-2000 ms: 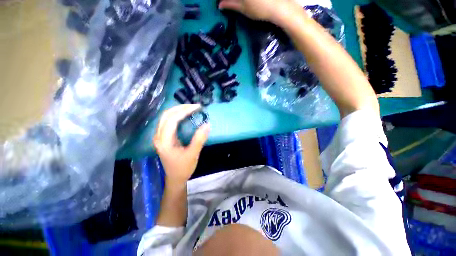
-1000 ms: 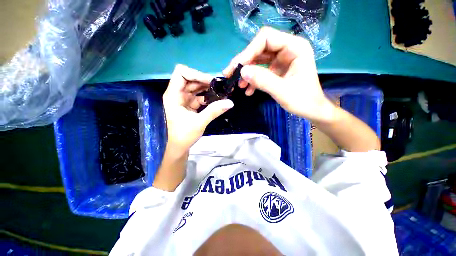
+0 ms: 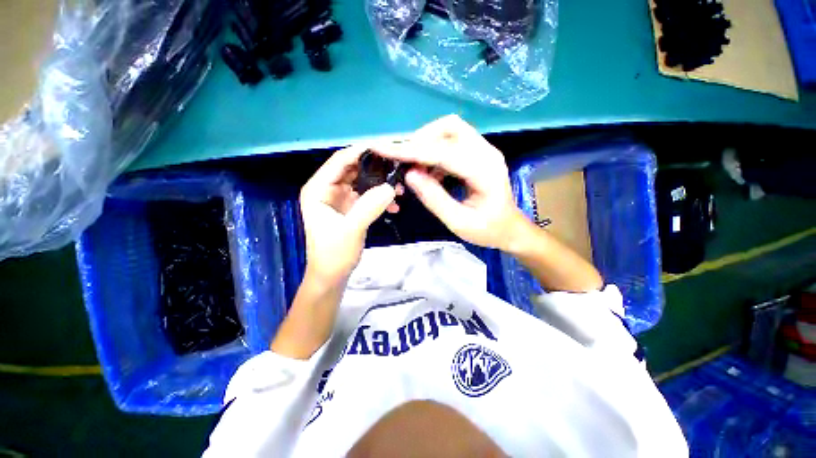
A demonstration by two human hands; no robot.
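My left hand [image 3: 333, 215] is bare and holds a black hollow housing [image 3: 372, 172] by its sides, with the round open end showing. My right hand [image 3: 467, 190] is bare, its fingers pinched at the right side of the housing on a small dark insert piece [image 3: 396, 173]. The two pieces touch or nearly touch. My fingers hide much of both, so how far they are joined cannot be told. Both hands are over my lap, just off the bench edge.
The green bench [image 3: 295, 116] bears loose black parts [image 3: 277, 36], a clear parts bag [image 3: 474, 54], a large crinkled liner [image 3: 80, 116] and cardboard with black pieces [image 3: 752, 63]. A left blue crate [image 3: 116, 340] holds dark slender parts; a right blue crate [image 3: 626, 233] holds cardboard.
My right hand has come from over the bench to my left hand with the small dark piece. Since one second ago, its fingers have closed in on the housing. The view has tilted down.
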